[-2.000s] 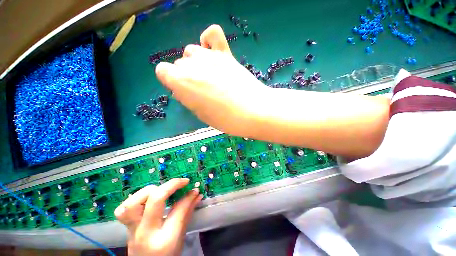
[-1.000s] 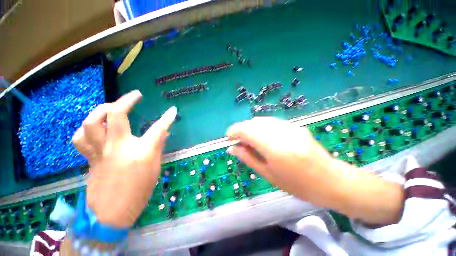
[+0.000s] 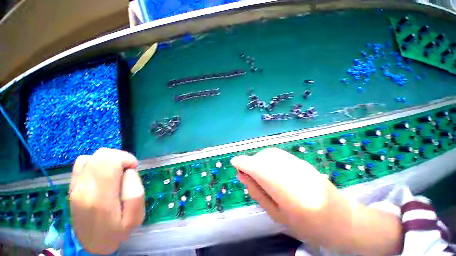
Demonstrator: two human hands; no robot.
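A long row of green circuit board panels (image 3: 195, 192) lies along the near edge, dotted with black, blue and white parts. My right hand (image 3: 285, 185) is over the middle of the row, thumb and fingertips together at the boards; any part between them is hidden. My left hand (image 3: 106, 197) is over the row further left, fingers curled in, and I cannot see whether it holds anything. Small black components lie in two neat rows (image 3: 207, 78) and in loose clusters (image 3: 165, 126) on the green mat.
A black tray (image 3: 125, 107) full of blue components stands at the left. Loose blue components (image 3: 362, 69) and a separate green board (image 3: 425, 42) lie at the upper right. A pale rail (image 3: 200, 151) borders the row. A yellowish sliver (image 3: 144, 59) lies near the tray. A blue bin (image 3: 185, 6) is beyond the bench.
My left hand has moved down from the mat beside the tray to the boards, and its spread fingers have curled in. My right hand has moved slightly right and down over the boards.
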